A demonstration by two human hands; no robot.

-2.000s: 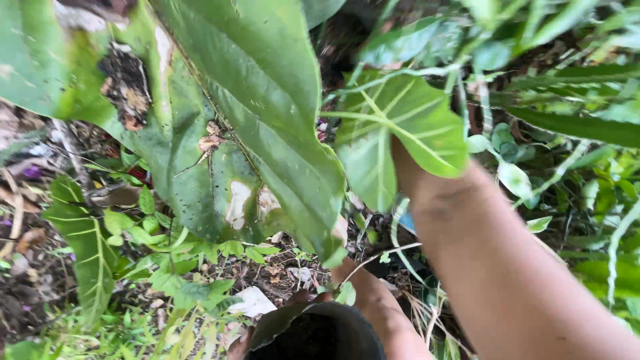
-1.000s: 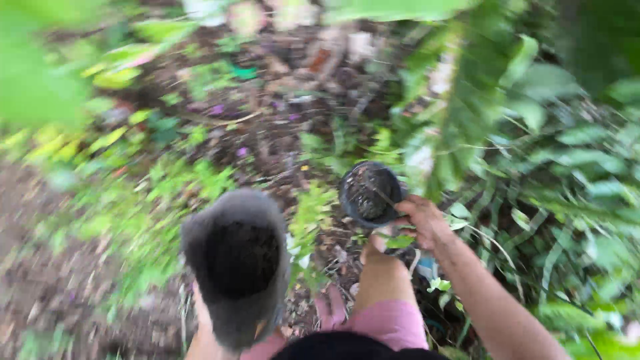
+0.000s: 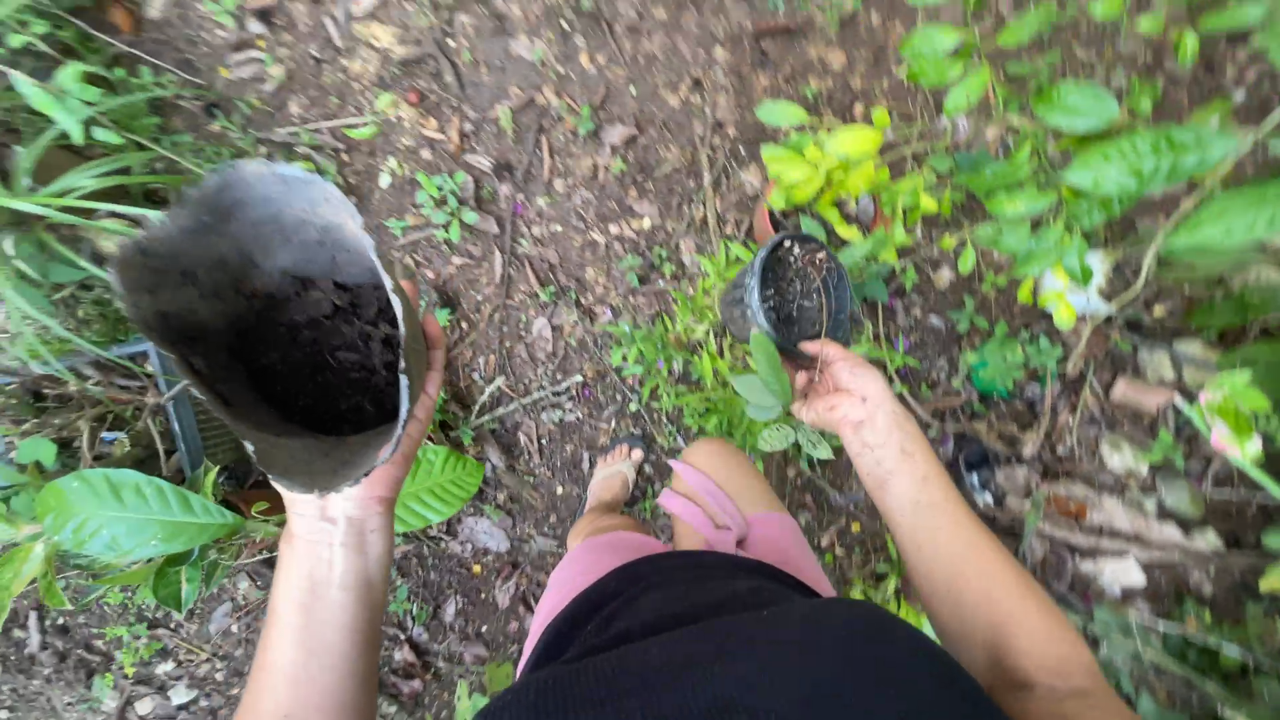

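My left hand [image 3: 405, 430] cups the underside and right side of a cut-open grey container [image 3: 290, 210], whose wide mouth faces up. Dark soil [image 3: 325, 360] lies inside it. On the right, my right hand [image 3: 835, 385] pinches the near rim of a small black plastic plant pot [image 3: 740, 300]. Soil with dry twigs [image 3: 800, 285] shows in this pot. A leafy sprig [image 3: 765, 385] is beside my right fingers; whether they hold it too, I cannot tell.
Leaf-littered ground [image 3: 590, 150] spreads ahead. Low green plants [image 3: 670, 350] grow between the two containers. At the left are a dark crate-like frame [image 3: 180, 410] and broad leaves [image 3: 135, 515]. A leafy branch [image 3: 1150, 270], a brick piece [image 3: 1140, 395] and stones lie right.
The large leaves that filled the view two seconds ago are gone as the view has swung. Both containers are now in full sight, and my left hand has come into view under the grey one.
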